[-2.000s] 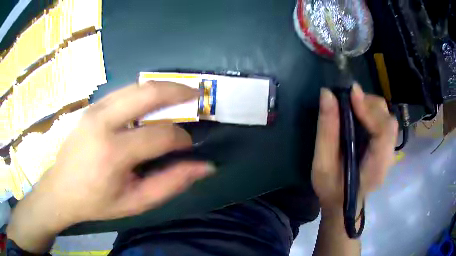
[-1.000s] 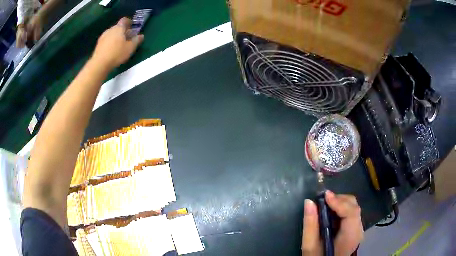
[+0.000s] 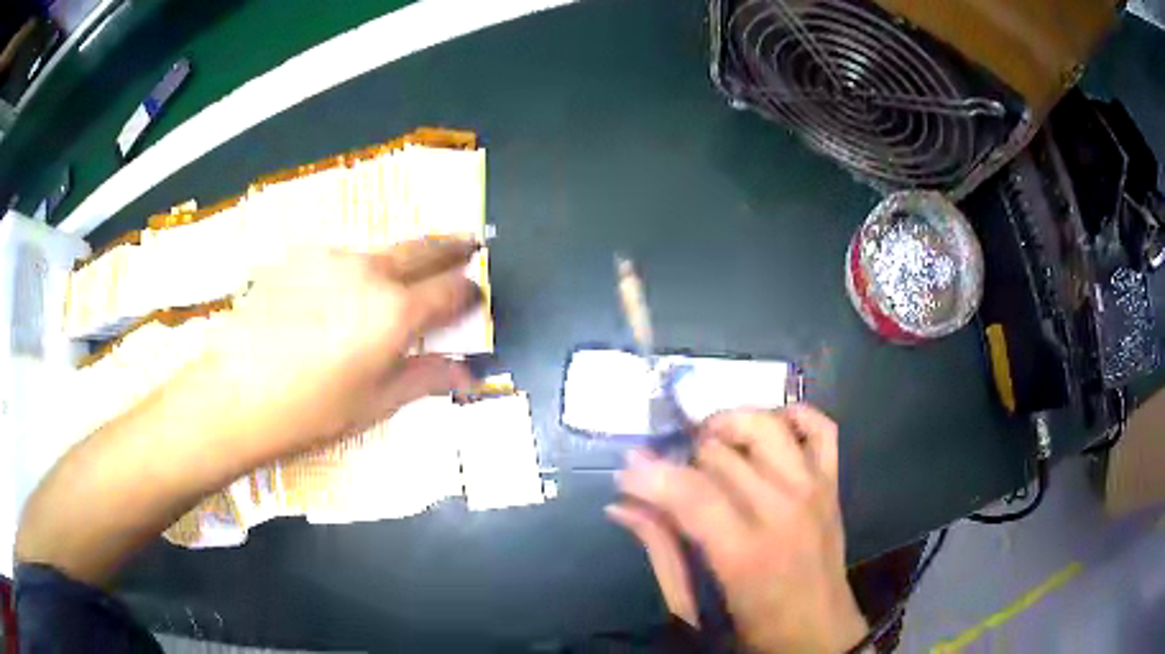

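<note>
A phone unit point(image 3: 607, 392) with white panels lies flat on the dark green mat, in front of me. My right hand point(image 3: 747, 505) is closed around the soldering iron point(image 3: 635, 304); its barrel points up and away over the middle of the unit, and the hand covers part of the unit's near edge. My left hand point(image 3: 335, 335) is over the stacked LCD modules point(image 3: 383, 192), its fingertips at the right end of the middle row. Whether it grips a module cannot be told. A thin solder wire point(image 3: 590, 470) lies on the mat below the unit.
The tip-cleaning tin point(image 3: 916, 266) stands at the right, below a fan point(image 3: 856, 90) with a cardboard box point(image 3: 1022, 32) on it. The black soldering station point(image 3: 1067, 256) is at the far right. A white-edged green strip point(image 3: 268, 58) with units on it runs along the upper left.
My left hand has come back from the green strip to the stacked modules. The soldering iron has moved from the tin to the left, over a phone unit now on the mat.
</note>
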